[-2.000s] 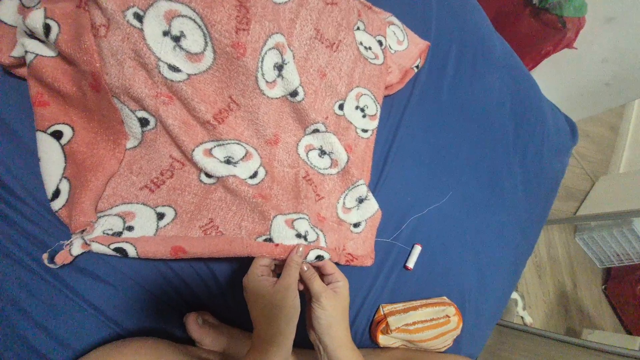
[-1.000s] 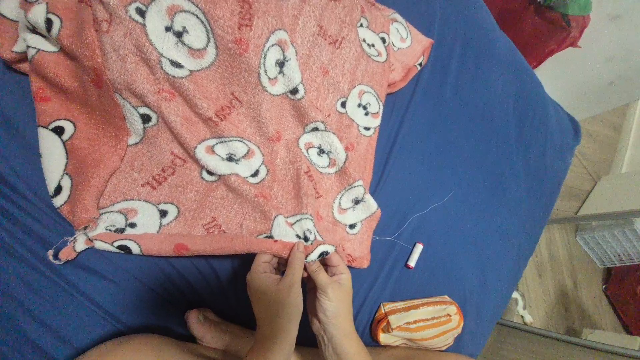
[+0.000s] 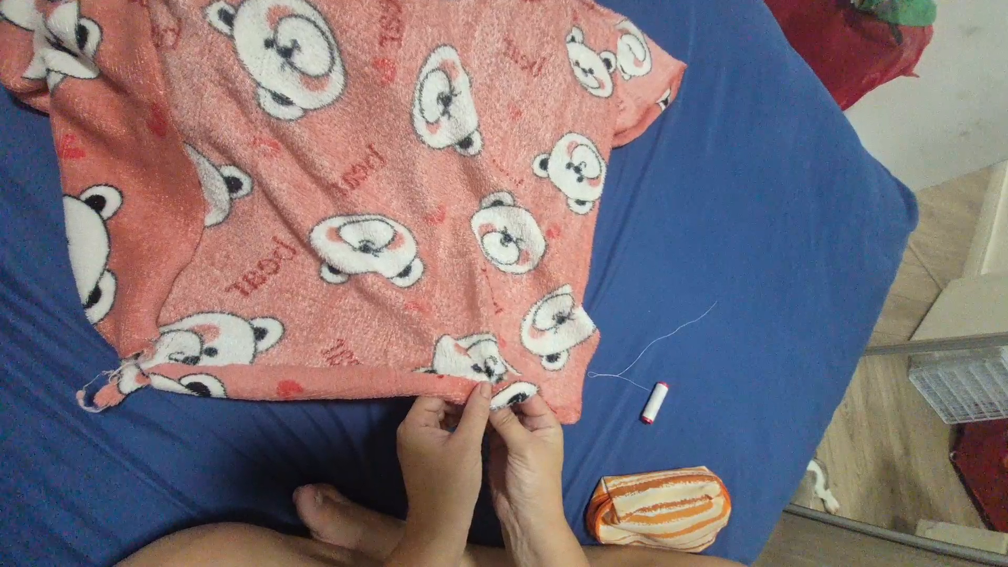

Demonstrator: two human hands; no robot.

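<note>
A pink fleece cloth printed with white bear faces lies spread on a blue sheet. Its lower edge is folded over into a narrow strip. My left hand pinches this fold between thumb and fingers. Close beside it, my right hand grips the same edge near the lower right corner. Whether a needle is between the fingers cannot be seen. To the right of the cloth lies a spool of white thread with red ends, its loose thread curling up over the sheet.
An orange-and-cream striped pouch rests right of my right hand. My bare legs and a foot are at the bottom. The blue sheet ends at the right, beyond which are a metal rail, a white plastic basket and the floor.
</note>
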